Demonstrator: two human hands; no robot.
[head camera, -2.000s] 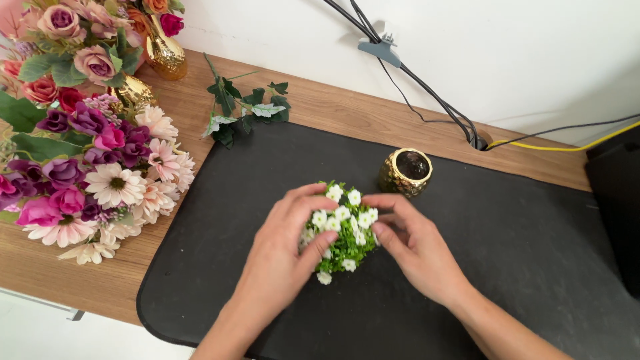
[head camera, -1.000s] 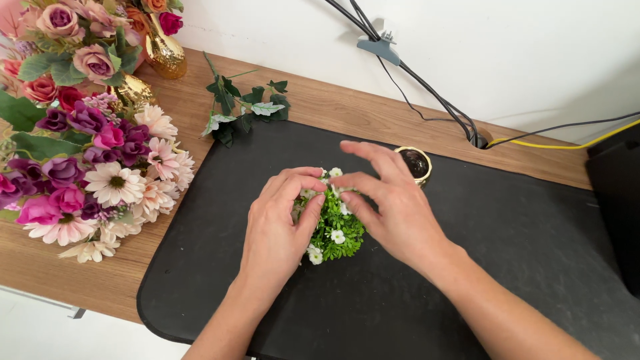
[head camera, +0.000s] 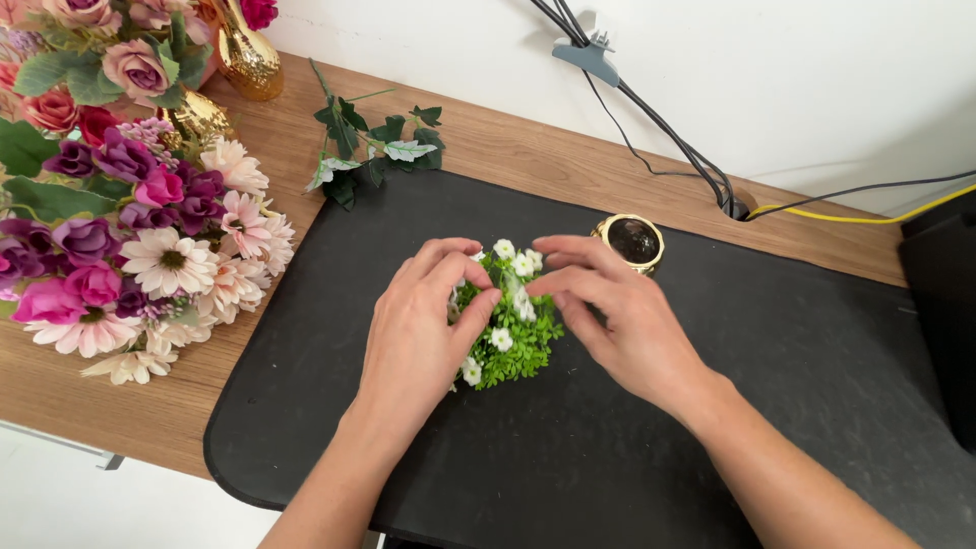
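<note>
A bunch of artificial greenery with small white flowers (head camera: 518, 343) rests on the black desk mat (head camera: 534, 457) between my hands. My left hand (head camera: 427, 313) is at its left side, thumb and forefinger together over the leaves; whether they pinch a stem is hidden. At the upper right of the bunch, my right hand (head camera: 618, 313) has its fingers spread and bent beside the white flowers, with nothing plainly held. Just behind my right hand stands a small gold pot (head camera: 648, 267) with a dark inside, partly covered by that hand.
Artificial flowers (head camera: 168, 259) in pink, purple and cream fill the left of the wooden desk (head camera: 496, 137), with gold vases (head camera: 252, 57) behind. An ivy sprig (head camera: 381, 145) lies at the mat's back edge. Cables (head camera: 663, 122) run down the wall into a desk hole. A black object (head camera: 945, 305) stands far right.
My right hand has shifted over the gold pot's near side and then back down beside the bunch, uncovering most of the pot's rim. The fingers of both hands have moved about the flowers.
</note>
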